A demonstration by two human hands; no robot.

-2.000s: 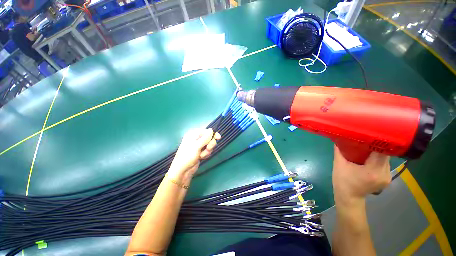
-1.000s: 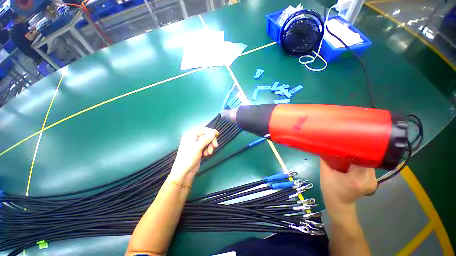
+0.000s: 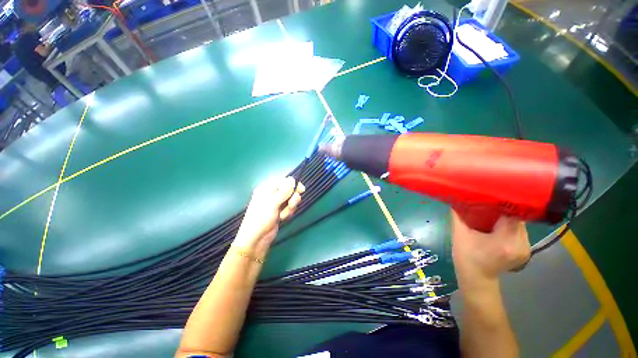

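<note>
My right hand [image 3: 491, 245] is shut on the handle of the red heat gun [image 3: 476, 171]. Its metal nozzle points left, over the blue-sleeved ends of the upper bundle of black cables [image 3: 318, 178]. My left hand [image 3: 273, 203] is closed around cables of that bundle, just behind the blue sleeves [image 3: 339, 168]. One cable with a blue sleeve [image 3: 360, 198] lies apart to the right. A lower bundle [image 3: 329, 301] lies nearer me; two of its ends have blue sleeves, several show bare silver lugs [image 3: 427, 285]. The nozzle hides some cable ends.
Loose blue sleeves [image 3: 395, 124] lie beyond the heat gun. White sheets [image 3: 294, 73] lie at the far side. A round black fan [image 3: 422, 43] stands by blue bins [image 3: 465, 73], with a looped white cord. The gun's black cord hangs behind it. A person is at the far left.
The heat gun and my right hand moved left and down, then slightly up and right, the nozzle staying near the sleeved ends. My left hand has barely moved.
</note>
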